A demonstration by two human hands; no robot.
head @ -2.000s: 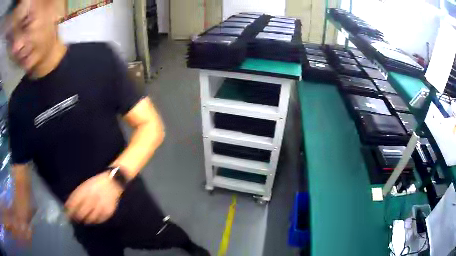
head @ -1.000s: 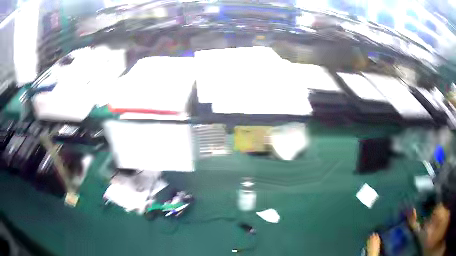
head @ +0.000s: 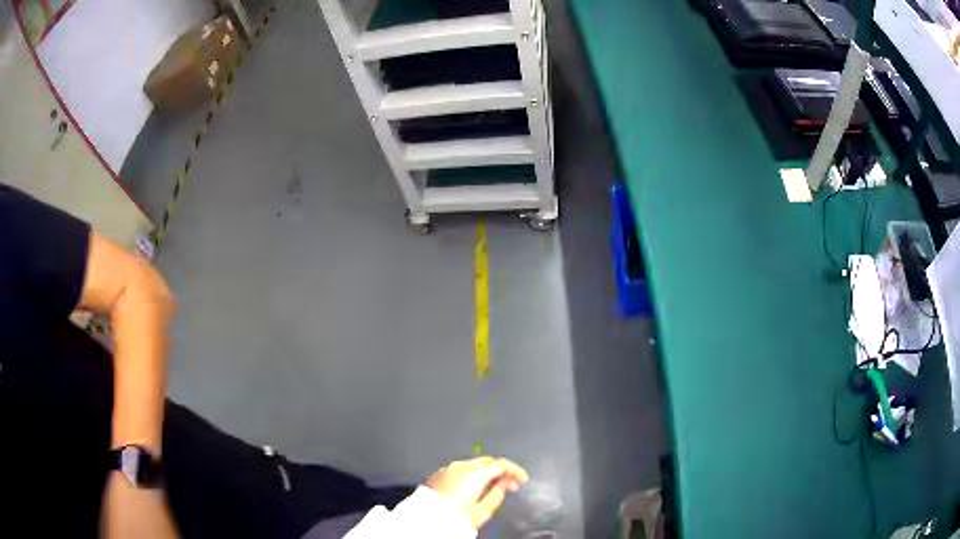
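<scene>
My left hand (head: 482, 486), in a white sleeve, is at the bottom centre over the grey floor. It holds nothing, and its fingers are loosely bent and partly apart. My right hand is not seen; a tiny pale shape at the bottom edge beside my left hand is too cut off to tell. The green-matted bench (head: 726, 347) runs along the right. Black foam trays (head: 774, 37) with dark flat units lie at its far end, away from my hand. A green-handled tool (head: 879, 392) lies among cables at the bench's right.
A white tray cart (head: 453, 99) with dark trays stands ahead. A person in black (head: 53, 421), wearing a watch, is close at the left. A blue crate (head: 630, 258) is under the bench edge. A cardboard box (head: 196, 63) lies by the wall. A stool-like pale object (head: 640, 514) is at the bottom.
The view has swung from the bench with its papers and bottle back to the aisle and cart, tilted lower than the first frame. My left hand has come into view.
</scene>
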